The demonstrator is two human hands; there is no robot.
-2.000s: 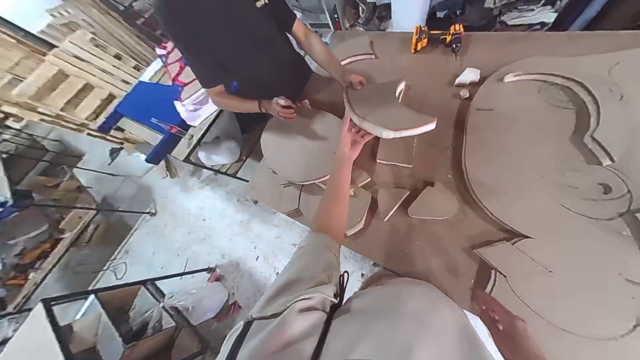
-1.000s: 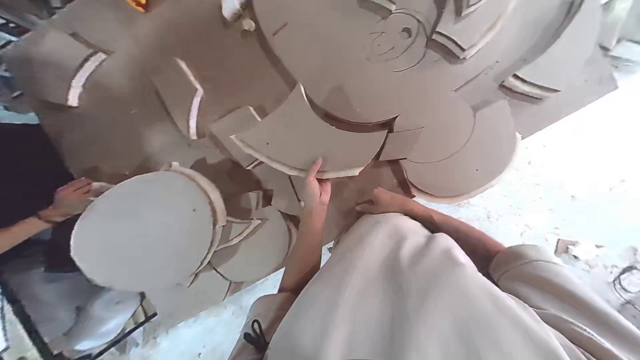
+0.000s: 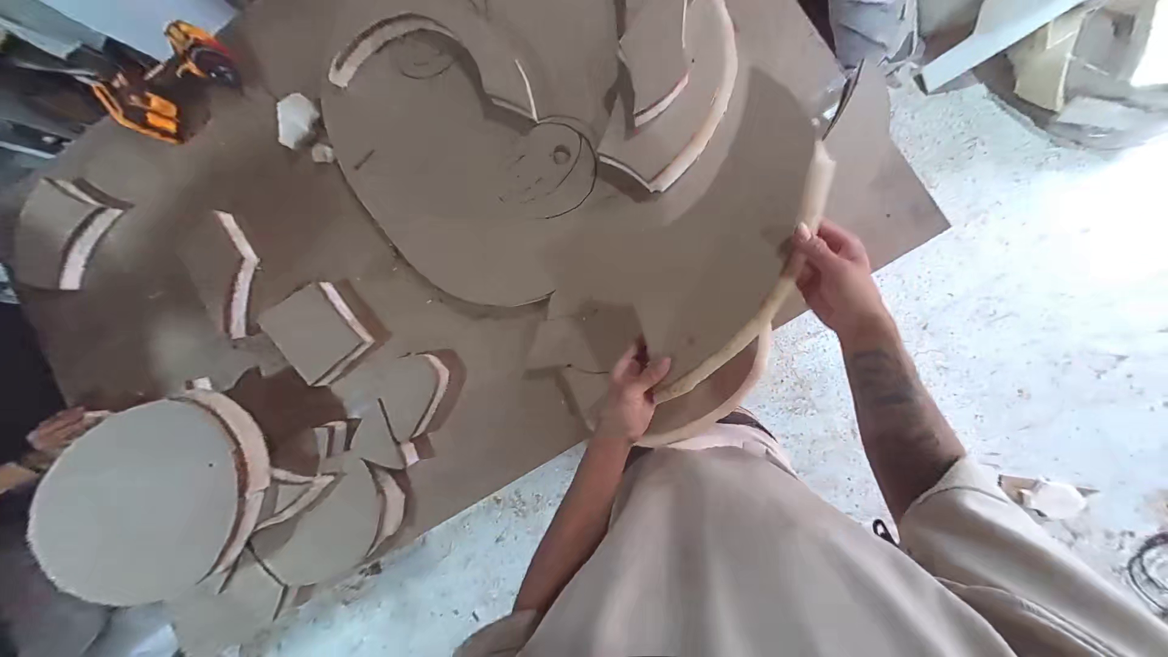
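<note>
My left hand (image 3: 634,392) grips the lower end of a large curved foam-backed panel (image 3: 721,228), its thumb on the face. My right hand (image 3: 830,269) pinches the same panel's pale cut edge farther up on the right. The panel lies tilted over the right part of the table, above another rounded piece (image 3: 730,392) at the table's edge. To its left is a big shaped panel (image 3: 456,182) with pencil lines and a small round mark.
Cut pieces, among them an angular one (image 3: 315,333) and a disc (image 3: 137,502), cover the left of the brown table (image 3: 484,411). A co-worker's hand (image 3: 64,429) is beside the disc. Orange-and-black power tools (image 3: 141,109) sit at the far left corner.
My right hand, near my body one second ago, now holds the edge of a large curved panel. The smaller curved piece is no longer in my left hand. The view has swung right since the first frame.
</note>
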